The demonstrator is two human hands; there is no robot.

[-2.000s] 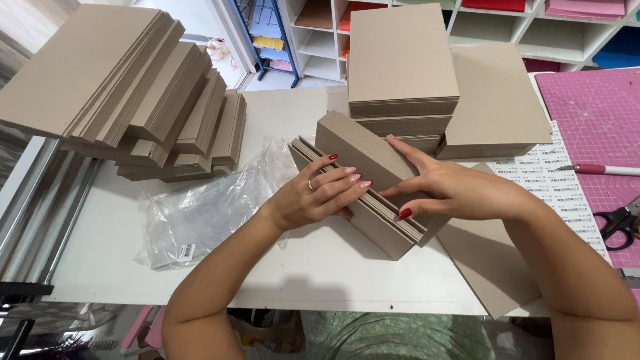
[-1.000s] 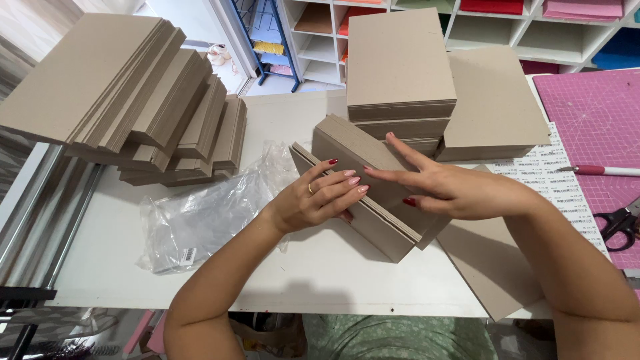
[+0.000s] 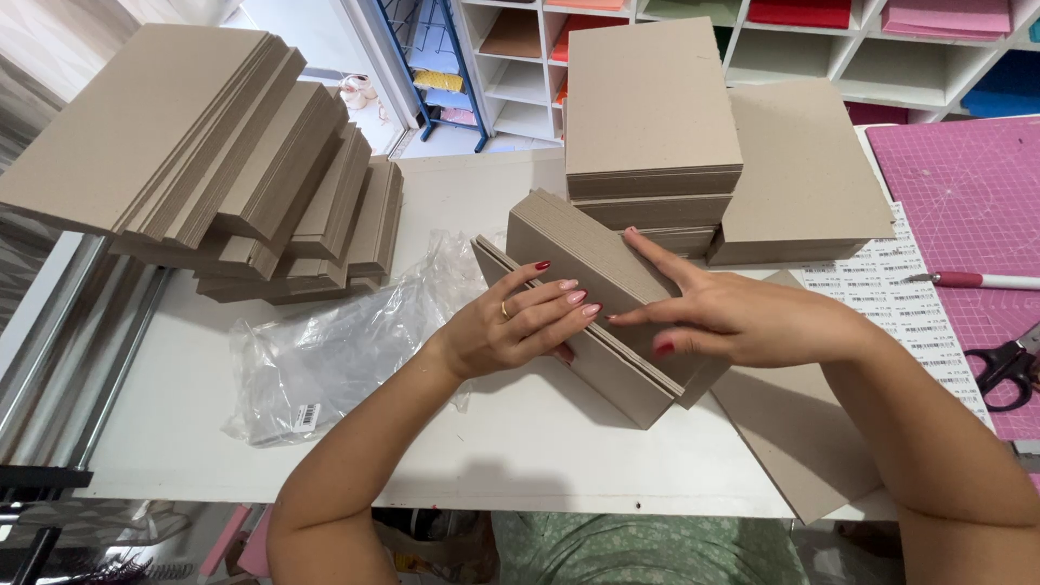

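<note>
Near the table's middle, several greyish-brown cardboard sheets [image 3: 589, 370] stand on edge, tilted. My left hand [image 3: 528, 317] holds them, its fingers over their top edges and the thumb partly hidden behind. Just behind them is a thick block of the same board [image 3: 581, 236], also on edge, with a gap between the two. My right hand [image 3: 715, 317] rests at that block, fingers spread, the index fingertip on its upper edge and the middle fingertip by the gap. A taller cardboard stack [image 3: 654, 106] stands behind, with a lower stack [image 3: 800, 162] beside it.
Staggered cardboard stacks [image 3: 154, 106] fill the left end of the table [image 3: 390, 479]. A clear plastic bag [image 3: 333, 366] lies left of my hands. At right are a flat board [image 3: 796, 439], a printed label sheet [image 3: 926, 325], a craft knife [image 3: 975, 280], scissors [image 3: 1007, 374] and a pink cutting mat [image 3: 959, 187].
My right hand's fingers have shifted along the block of board; two seconds ago they were bent lower over it, and the index finger now reaches its upper edge. My left hand has stayed in place.
</note>
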